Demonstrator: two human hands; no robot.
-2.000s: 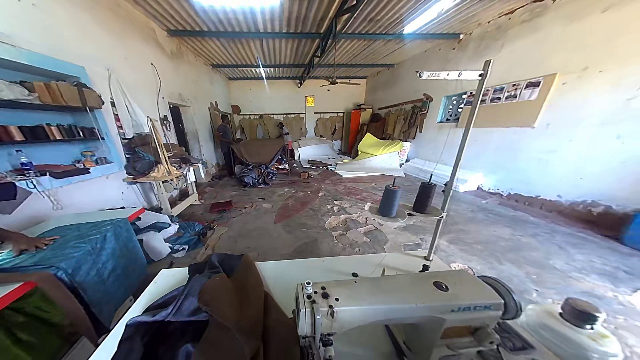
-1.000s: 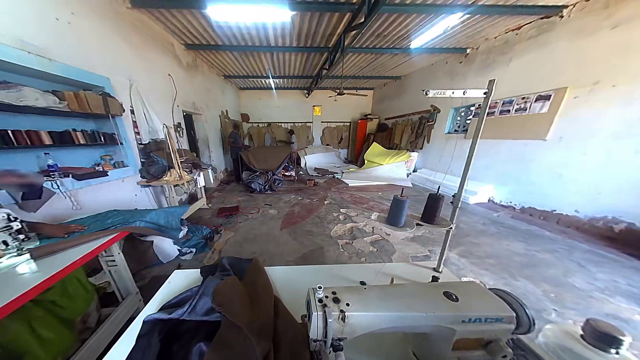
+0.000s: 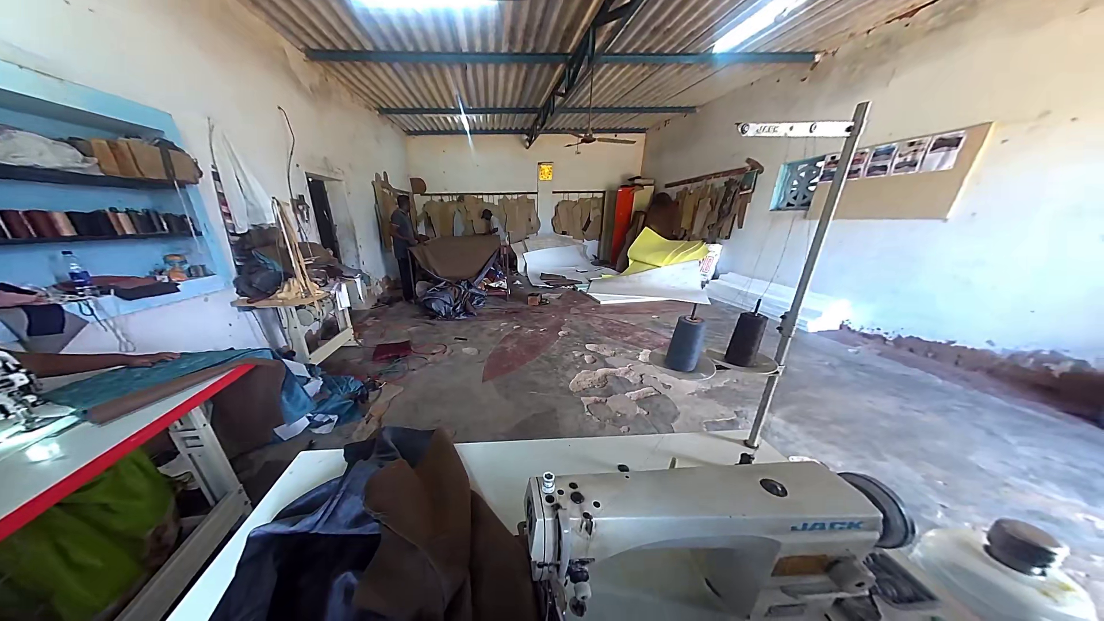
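Neither my left hand nor my right hand shows in the head view. A white Jack sewing machine (image 3: pixel 707 517) stands on a white table (image 3: pixel 604 444) at the lower middle and right. Left of its needle end, brown fabric (image 3: pixel 423 526) and dark blue fabric (image 3: pixel 302 535) lie bunched over the table. Behind the machine a metal thread stand (image 3: pixel 811 267) rises, with a grey thread cone (image 3: pixel 686 343) and a black thread cone (image 3: pixel 745 338) on its holders. The needle and presser foot are out of sight at the bottom edge.
At left, a co-worker's hand (image 3: pixel 155 358) rests on teal fabric (image 3: pixel 172 373) on a red-edged table (image 3: pixel 129 431). A capped translucent container (image 3: pixel 1005 573) is at lower right. Blue shelves (image 3: pixel 95 181) hold thread spools. Two people stand far back near draped brown cloth (image 3: pixel 457 257).
The teal fabric at the left table lies differently, and the co-worker's arm now reaches across it. The view has shifted somewhat.
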